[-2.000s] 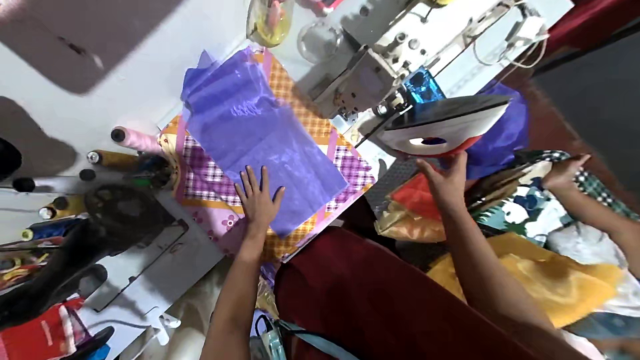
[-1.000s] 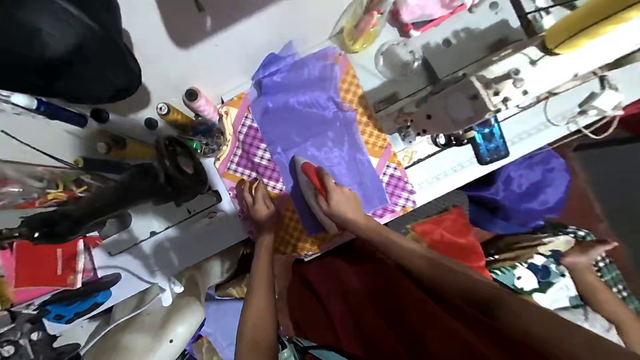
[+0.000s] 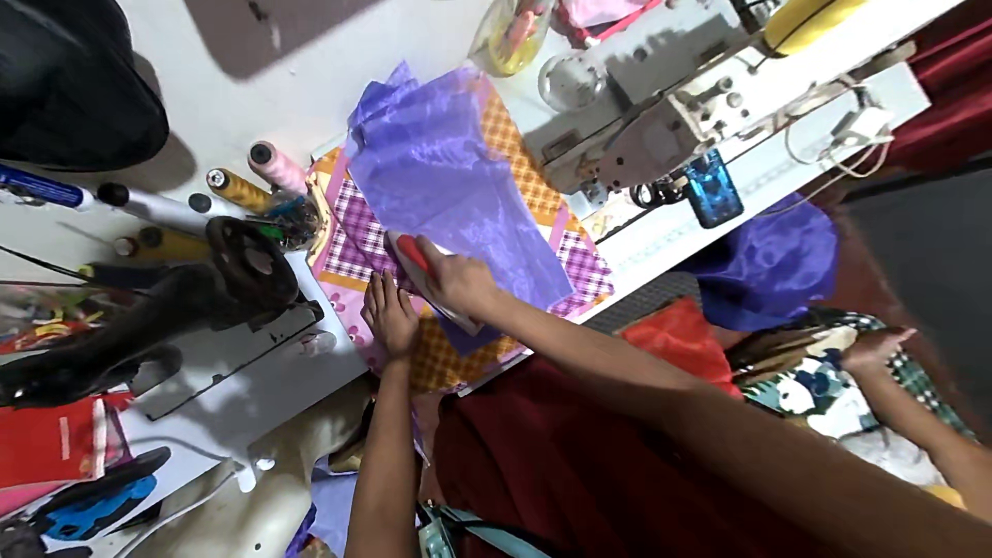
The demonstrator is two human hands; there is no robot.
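Observation:
My right hand [image 3: 461,287] grips the red handle of a clothes iron [image 3: 428,271], whose pale body rests on the left edge of a sheer purple fabric [image 3: 449,178]. That fabric lies slightly rumpled over a quilted patchwork mat [image 3: 515,136] of orange and purple checks. Just left of the iron, my left hand [image 3: 391,314] lies flat on the mat with fingers apart, holding nothing. The iron's soleplate is hidden against the cloth.
A white sewing machine [image 3: 659,143] stands right of the mat, with a phone [image 3: 713,188] beside it. Thread spools [image 3: 277,167] and a black sewing machine [image 3: 147,318] are at left. Another person's hand [image 3: 876,349] is over fabrics at lower right.
The iron, held up at the right two seconds ago, is down on the purple fabric. Since one second ago it has shifted toward the fabric's left edge. My left hand moved off the fabric onto the mat.

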